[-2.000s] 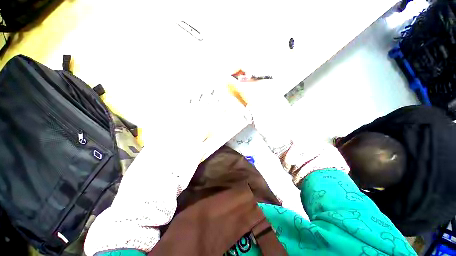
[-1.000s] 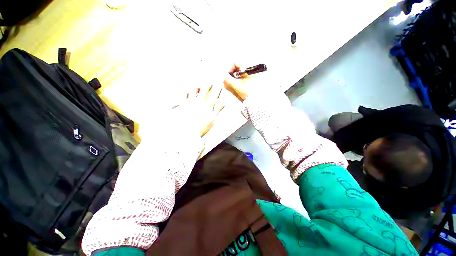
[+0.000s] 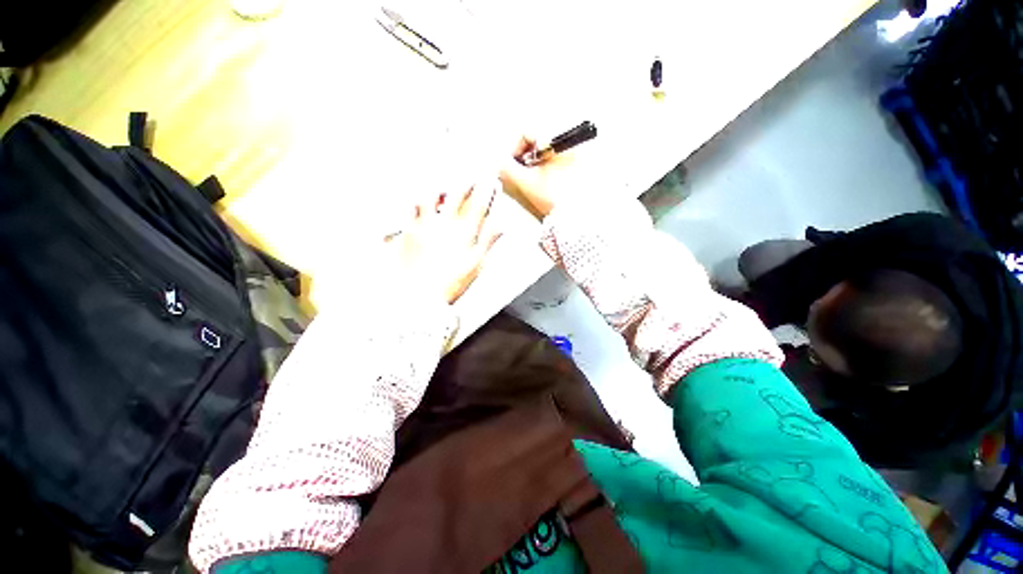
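My right hand (image 3: 534,179) holds a black marker pen (image 3: 570,138) near the table's right edge, its dark end pointing up and to the right. My left hand (image 3: 447,241) lies spread on the table, fingers apart, beside the right hand. Glare washes out both hands and the table top; whether paper or anything else lies under them cannot be told. The backpack (image 3: 112,325), black with camouflage at its side, lies at the left with its zipper pull (image 3: 173,301) showing.
Silver thread snips (image 3: 413,37) and a small dark-centred roll (image 3: 657,74) lie on the table (image 3: 213,123). A pale ring sits at the far edge. A person in black (image 3: 897,336) is close at the right. Blue and black items stand at the far right.
Glare has lessened since the first frame, so the hands and pen show more clearly. The pen has shifted slightly up and is tilted more. The person at the right has moved.
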